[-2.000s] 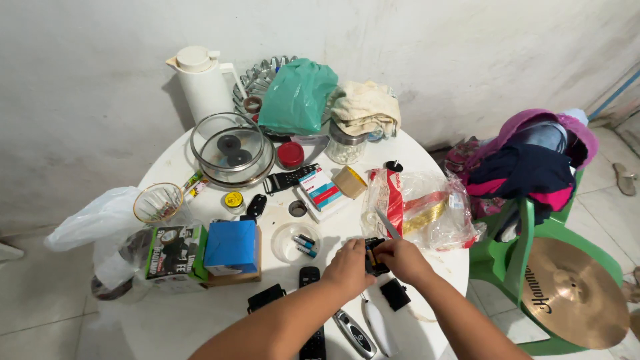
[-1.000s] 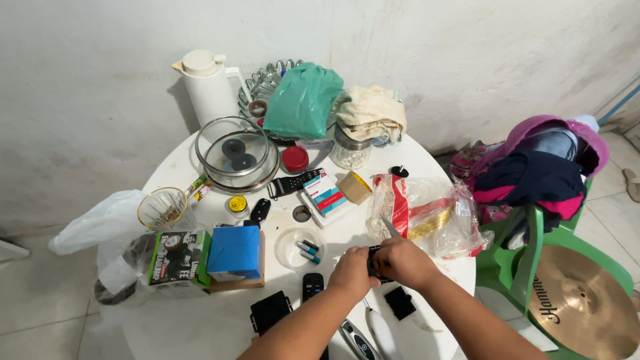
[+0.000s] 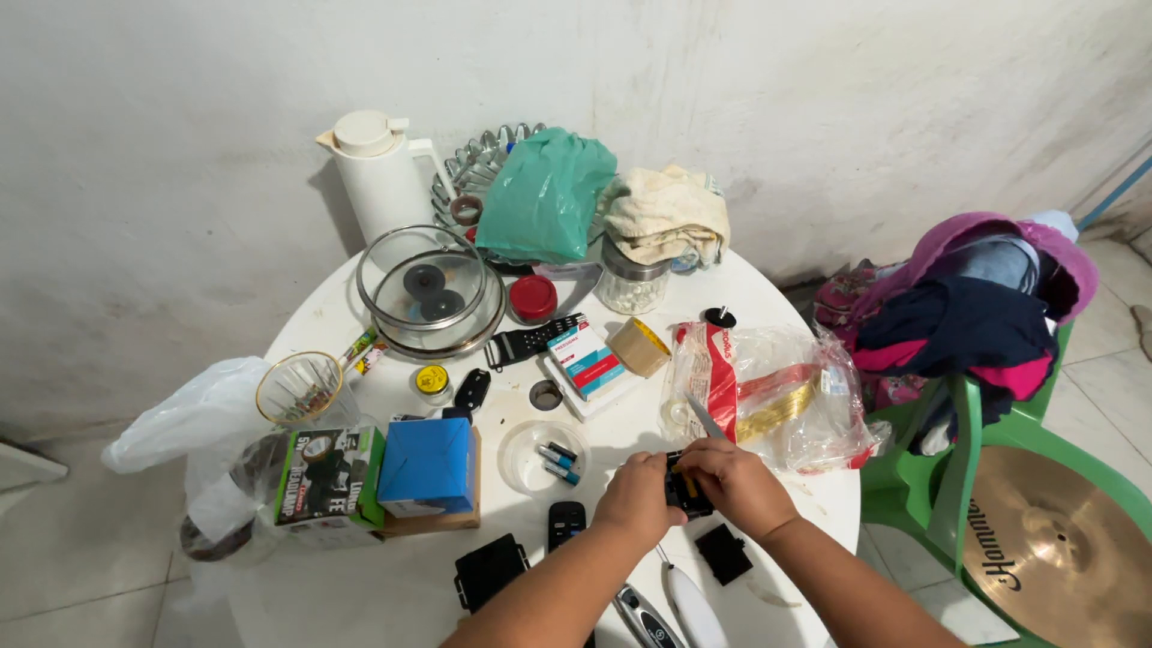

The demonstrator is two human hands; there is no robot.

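Note:
Near the front right of the round white table, my left hand (image 3: 637,497) grips a small black plastic device (image 3: 688,490) by its left side. My right hand (image 3: 733,477) has its fingers on the device's right side; a pointed metal blade (image 3: 706,417) projects up and left from beside those fingers, its handle hidden. Something yellowish shows inside the device. A black plastic cover (image 3: 724,553) lies just below my right hand. Batteries (image 3: 560,461) rest in a clear round tub (image 3: 517,468) to the left. A black remote control (image 3: 566,524) lies partly under my left forearm.
Left of my hands stand a blue box (image 3: 427,466), a headlamp box (image 3: 326,477) and a glass cup (image 3: 301,391). Behind are glass lids (image 3: 423,306), a white thermos (image 3: 382,184) and a lidded jar (image 3: 633,281). Clear packaging (image 3: 783,396) lies right; a green chair (image 3: 958,468) holds a cymbal (image 3: 1062,540).
Both hands stay together at the black device, with slight shifts of the fingers. The view has moved a little. Nothing has plainly been put down or picked up.

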